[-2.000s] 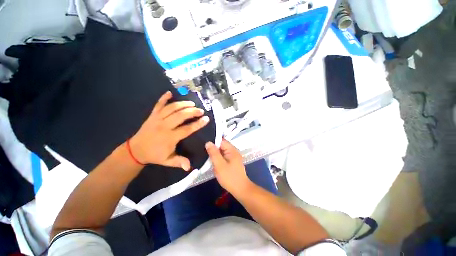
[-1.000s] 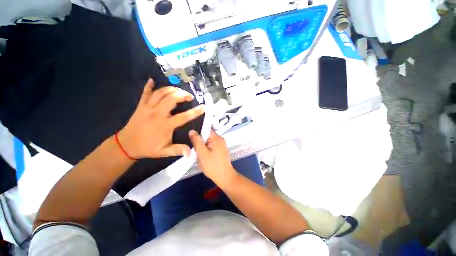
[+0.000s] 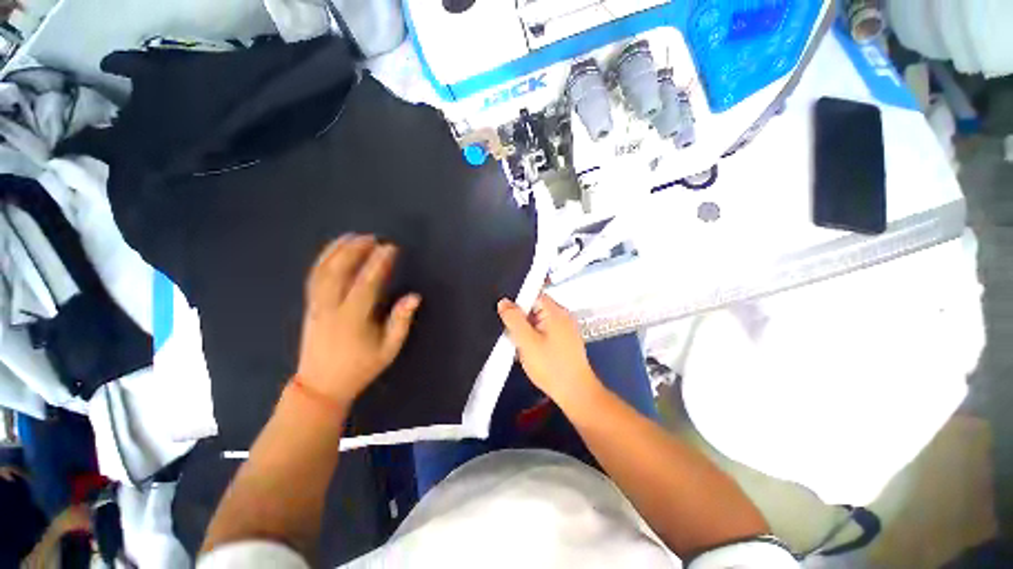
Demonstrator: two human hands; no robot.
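A large black panel lies flat at the left of the machine, its right edge at the presser foot. A white border shows under its right and lower edges. My left hand rests on the middle of the black panel, fingers partly bent, slightly blurred, gripping nothing visible. My right hand pinches the white-bordered edge between thumb and finger, just below the foot. The overlock machine, marked JACK, stands at the top.
A black phone lies on the white table right of the machine. A white cloth heap hangs at the table's right front. Grey-white and black garments lie at far left. Part of another person's arm shows at lower left.
The view has shifted, so the machine sits farther right. My left hand has moved away from the presser foot towards the panel's middle. More of the panel now lies spread out, its lower white edge visible.
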